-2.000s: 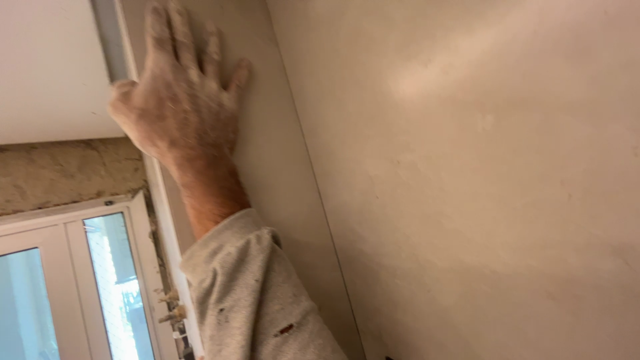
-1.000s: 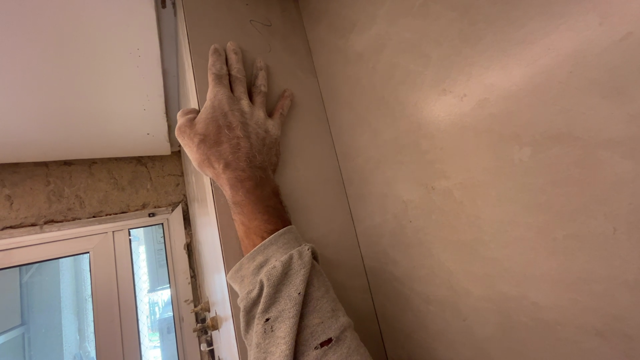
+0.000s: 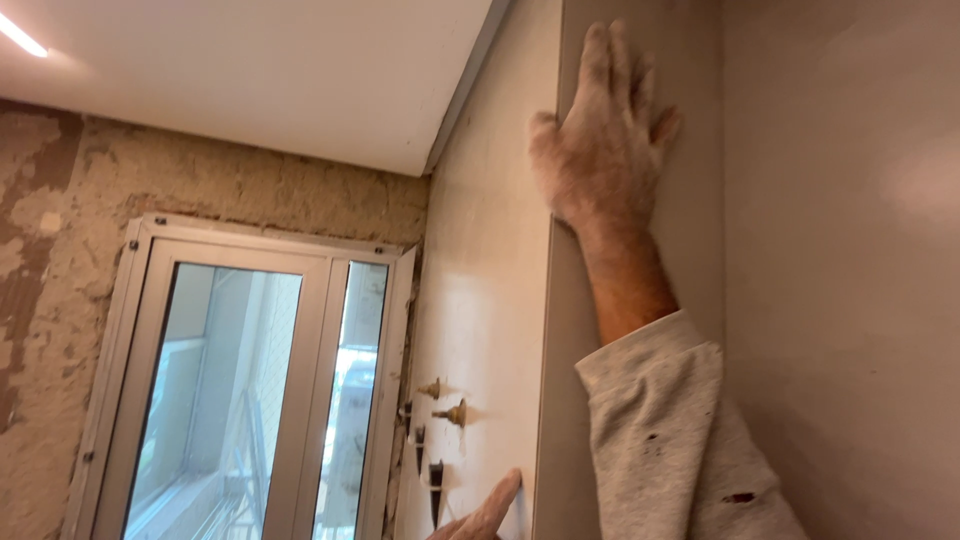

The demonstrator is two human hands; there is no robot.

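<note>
My right hand [image 3: 600,150], in a grey sleeve with dark stains, is spread against a narrow tile-like strip [image 3: 574,420]. Its fingers point up and its thumb lies over the corner edge, towards the pale wall face [image 3: 487,300]. Dust coats the skin. My left hand [image 3: 484,514] shows only in part at the bottom edge, one finger reaching up against the pale face near the corner; its palm is hidden. Above and left of it, two threaded brass fittings [image 3: 452,413] stick out of that face.
Black conduit-like pieces [image 3: 436,491] stand out near the fittings. Further left is a white-framed window [image 3: 315,262] in a rough, bare plaster wall [image 3: 300,184]. A white ceiling panel [image 3: 300,67] hangs above. A large smooth wall surface [image 3: 840,262] rises at the right.
The view has swung left, showing more of the window and the pale face. My left hand has come into view at the bottom. My right hand remains against the strip at its corner edge.
</note>
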